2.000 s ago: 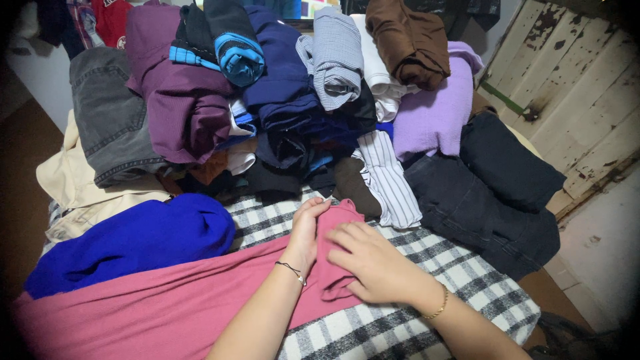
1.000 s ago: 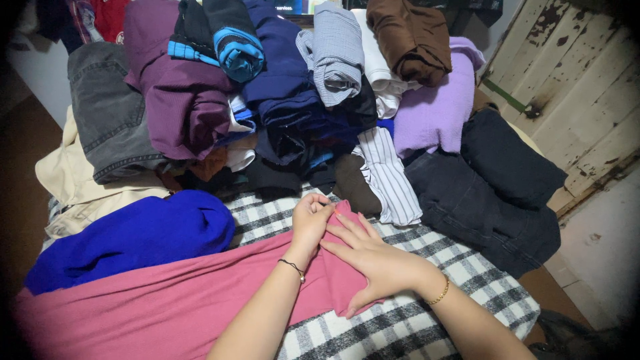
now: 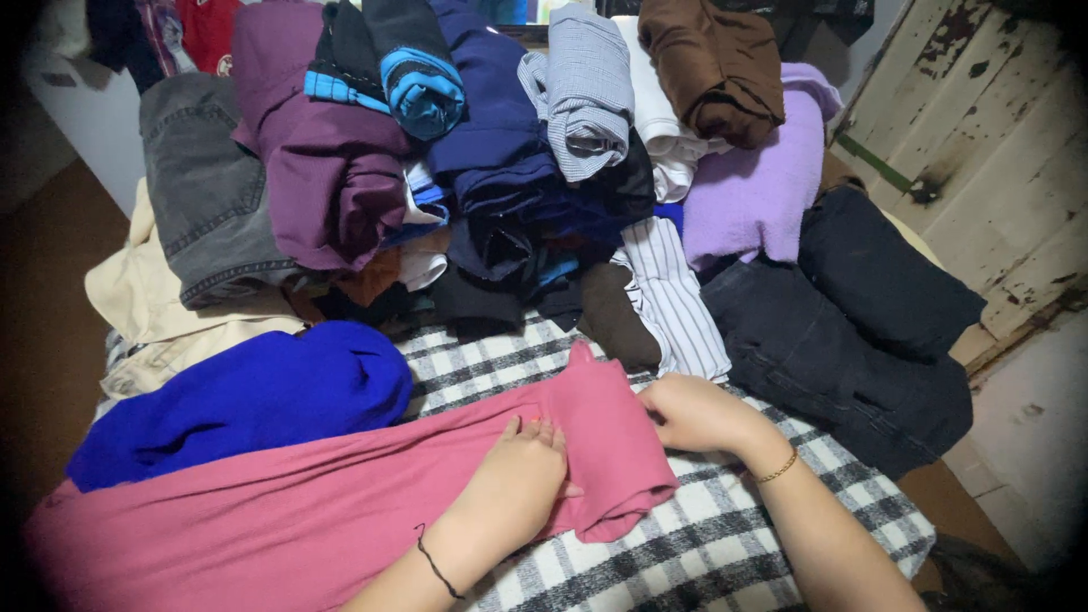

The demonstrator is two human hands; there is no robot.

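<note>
A long pink garment (image 3: 280, 501) lies across a black-and-white checked cloth (image 3: 629, 561), its right end folded over into a flat bundle. My left hand (image 3: 518, 476), with a dark cord on its wrist, rests palm down on the pink fabric just left of the fold. My right hand (image 3: 701, 412), with a gold-coloured bracelet, is at the right edge of the folded part; its fingertips are partly hidden there, so I cannot tell whether they grip it. A bright blue garment (image 3: 255, 399) lies folded along the pink garment's upper left edge.
Behind are piled clothes: grey jeans (image 3: 208, 187), a maroon garment (image 3: 323, 153), navy ones (image 3: 489, 110), a brown roll (image 3: 714, 68), a lilac garment (image 3: 752, 187) and a striped white one (image 3: 680, 297). Black garments (image 3: 850, 365) lie at right, near a worn wooden door (image 3: 977, 144).
The pink garment's right end is now a broader folded bundle. My left hand has moved down onto the fabric left of the fold, and my right hand has moved right, to the bundle's outer edge.
</note>
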